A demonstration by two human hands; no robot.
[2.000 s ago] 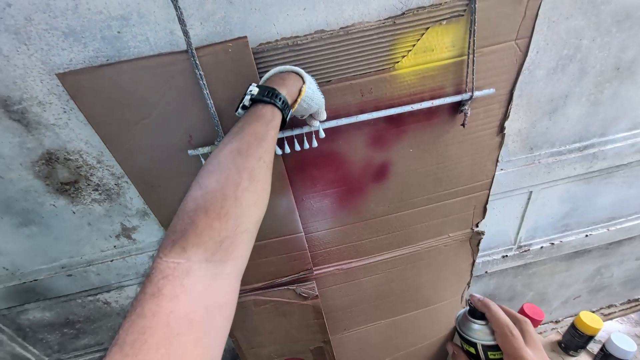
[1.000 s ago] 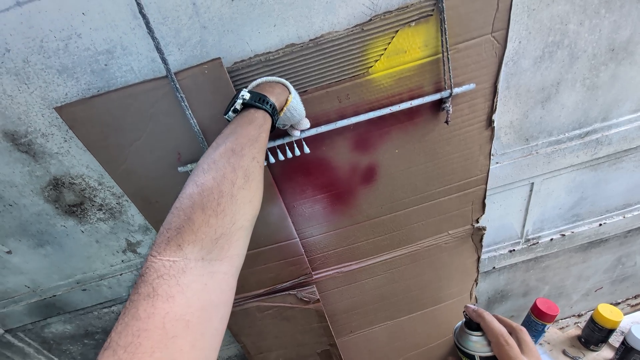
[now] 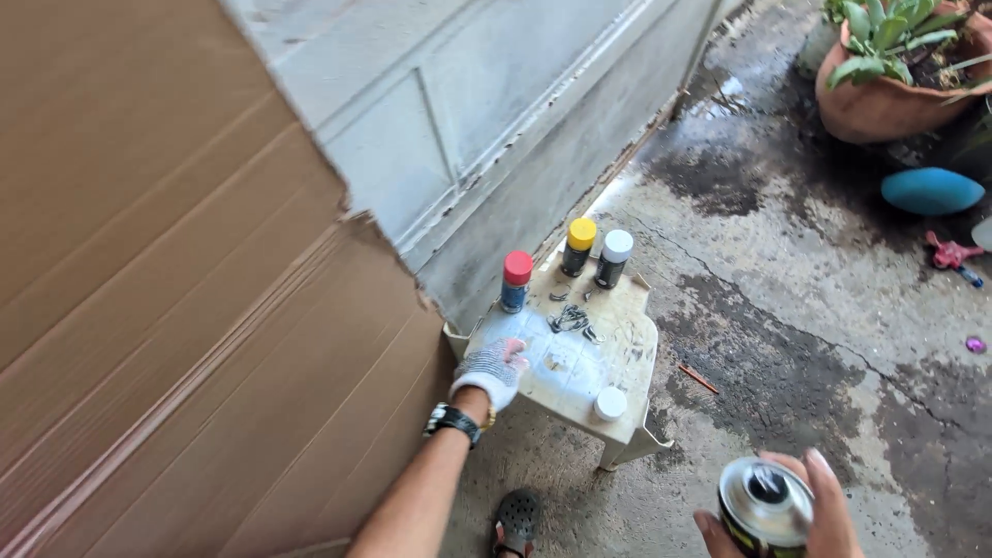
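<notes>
My left hand (image 3: 492,370), in a grey and white knit glove, reaches over the near left edge of a worn white plastic stool (image 3: 570,364); whether its fingers hold anything cannot be told. My bare right hand (image 3: 821,511) is wrapped around a spray paint can (image 3: 766,504) at the lower right. On the stool stand a red-capped can (image 3: 514,283), a yellow-capped can (image 3: 578,248) and a white-capped can (image 3: 613,260). Dark metal hooks (image 3: 570,318) lie in a small pile at its middle, and a loose white cap (image 3: 610,404) sits at the near right corner.
Brown cardboard (image 3: 194,310) covers the left side against a pale panelled wall (image 3: 496,116). A potted succulent (image 3: 891,101), a blue object (image 3: 930,191) and a pink toy (image 3: 949,252) are at the right. An orange stick (image 3: 698,379) lies on the cracked concrete, near my clog (image 3: 518,515).
The view has swung right and down. My left hand has left the hanging white rod and is now at the stool. The spray can remains in my right hand.
</notes>
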